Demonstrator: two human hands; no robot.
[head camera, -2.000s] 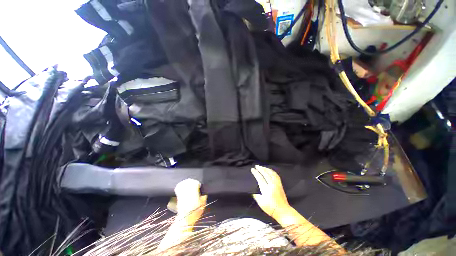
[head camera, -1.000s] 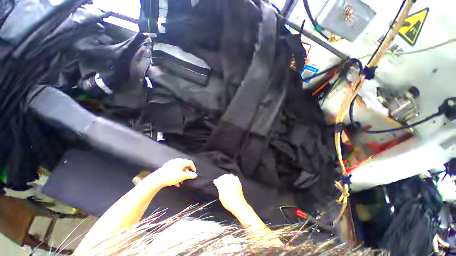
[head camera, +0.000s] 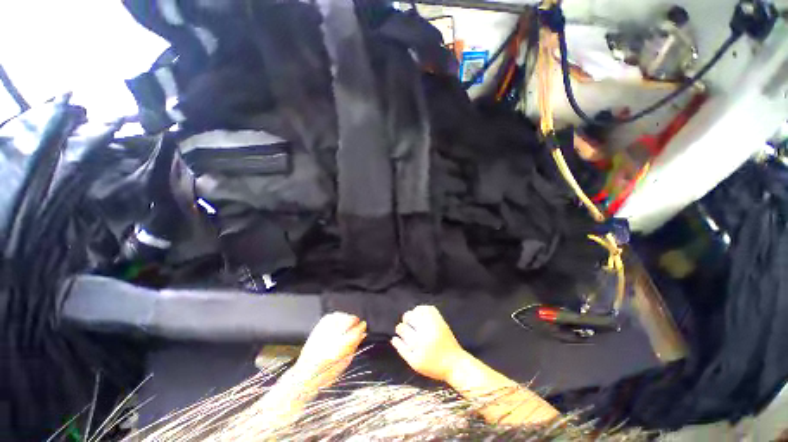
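Observation:
A black garment with dark grey panels (head camera: 359, 155) fills the middle of the view. A long grey strip of cloth (head camera: 207, 312) lies across the front, turning black towards the hands. My left hand (head camera: 335, 338) has its fingers curled at the near edge of the black part. My right hand (head camera: 423, 339) is curled on the same edge, a short gap to the right. The fingertips are too blurred to show a pinch clearly. The steam iron (head camera: 566, 320), dark with a red spot, rests on the table right of my right hand, touched by neither hand.
A tan hose (head camera: 562, 160) hangs down to the iron. A brown edge (head camera: 654, 315) bounds the table at right. Loose black cloth (head camera: 43, 250) is heaped at left, with more dark cloth (head camera: 752, 285) at far right. Red items (head camera: 639, 168) sit by the white wall.
The view tilted and swung back. The hands moved from apart on the strip to close together at its near edge, and the right hand's fingers have curled. The iron stays on the table.

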